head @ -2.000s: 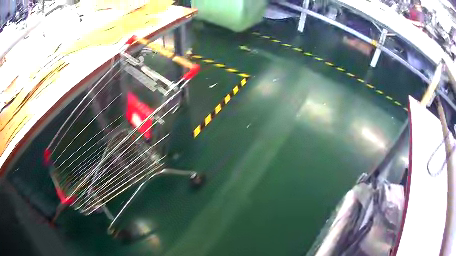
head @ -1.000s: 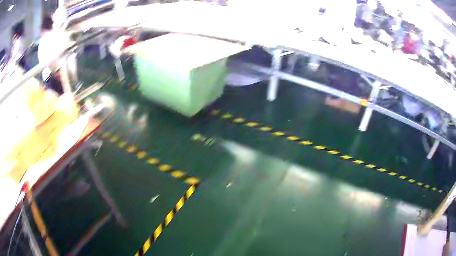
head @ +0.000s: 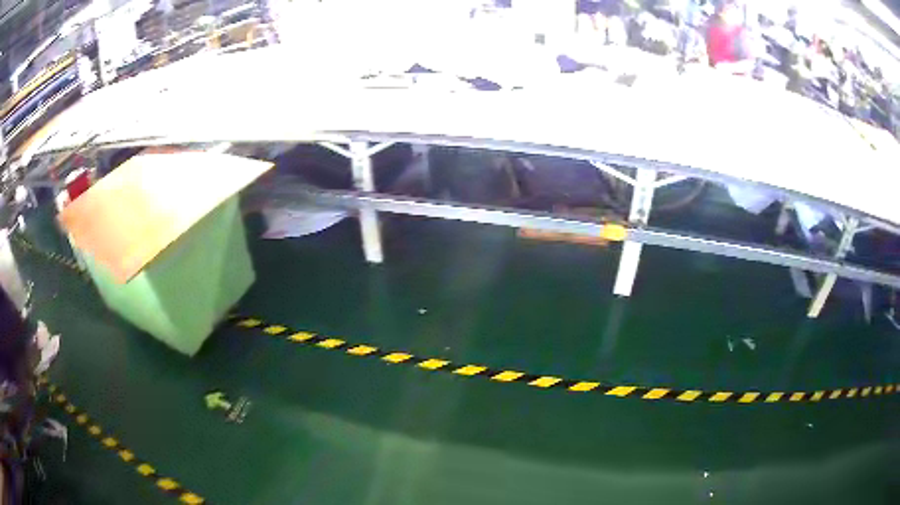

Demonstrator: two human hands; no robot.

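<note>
Neither of my hands is in the picture. Nearest in front of me is the green floor with yellow-black tape running across it. Beyond the tape stands a long white table on white metal legs. A pale green box with a flat tan board on top stands at the left, near the table. Small dark pieces lie on the overexposed table top; what they are I cannot tell.
An orange-brown flat thing shows under the table by its lower rail. White sheets hang or lie below the table. A second tape line runs at lower left. A blurred red shape, perhaps a person, shows behind the table.
The view has turned right and come nearer the long table. The shopping cart and the left table with brown paper have left the picture; the green box has shifted left in view.
</note>
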